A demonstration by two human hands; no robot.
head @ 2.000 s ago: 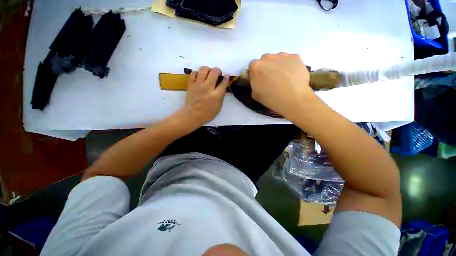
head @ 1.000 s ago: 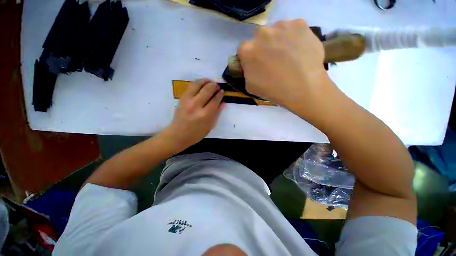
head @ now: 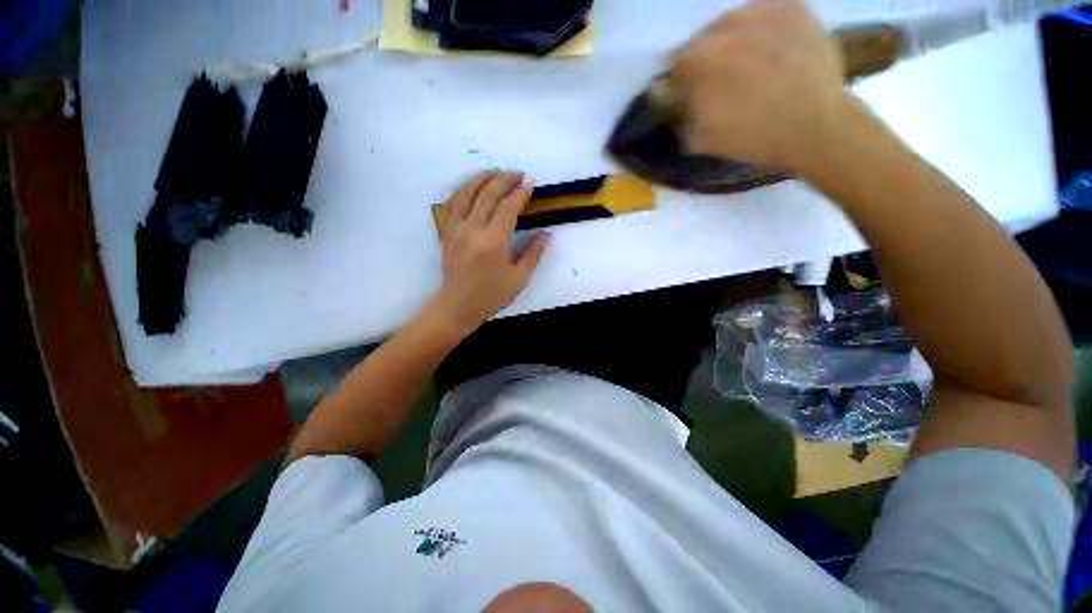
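Note:
The yellow pressing template (head: pixel 632 193) lies on the white table in front of me. A black cut piece (head: pixel 568 219) is folded around it, with a yellow strip showing between its two dark edges. My left hand (head: pixel 485 240) lies over the left part of the template and piece, fingers on top. My right hand (head: pixel 762 90) grips the steam iron (head: pixel 671 153) by its handle, to the right of and beyond the template. The iron's pointed dark soleplate faces left and does not cover the piece. Whether it touches the table is unclear.
Dark unpressed stacks (head: pixel 201 146) lie at the left. A neat dark pile (head: pixel 509 22) sits on a yellow card (head: pixel 404 29) at the far middle. The iron's pale hose (head: pixel 958 26) runs right. Bagged goods (head: pixel 826 359) are below the table edge, and a brown board (head: pixel 90 395) is at left.
The iron, in my right hand, has moved off the template to the right and away, uncovering the folded piece. My left hand stays on the template. The camera view has shifted and tilted.

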